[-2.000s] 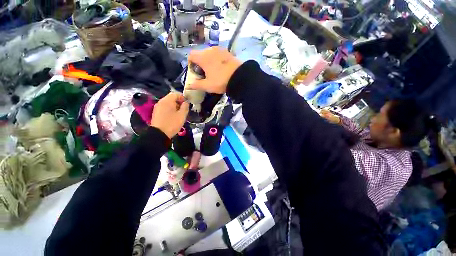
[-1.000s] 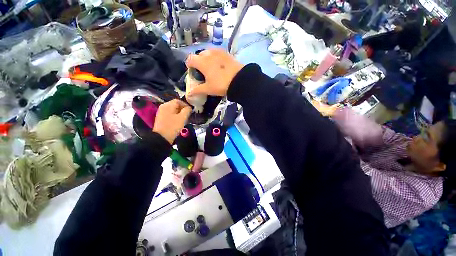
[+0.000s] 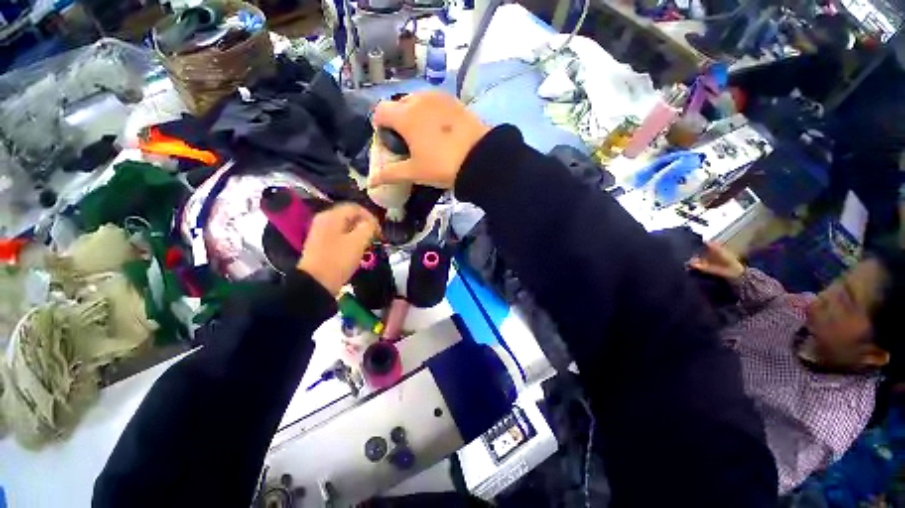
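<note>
My right hand (image 3: pixel 429 144) grips a cream thread cone (image 3: pixel 390 179) with a dark core end, tilted, above the back of the sewing machine. My left hand (image 3: pixel 337 243) is just left of and below the cone, thumb and fingertips pinched together; a thread between them is too fine to make out. Two dark cones with pink centres stand below my hands, the right one (image 3: pixel 428 275) fully in view. A magenta cone (image 3: pixel 286 217) lies beside my left hand. Another magenta cone (image 3: pixel 381 364) sits by the white machine head (image 3: pixel 367 437).
A control panel (image 3: pixel 506 444) is at the machine's right end. Khaki fabric bundles (image 3: pixel 64 342) and dark-green garments (image 3: pixel 134 203) lie at left. Dark cloth and a wicker basket (image 3: pixel 213 60) are behind. A person in a checked shirt (image 3: pixel 794 387) sits at right beside another machine.
My right hand still holds the cone, nearly unmoved. My left hand has shifted slightly around the pinch. The person at right has drawn their arm back.
</note>
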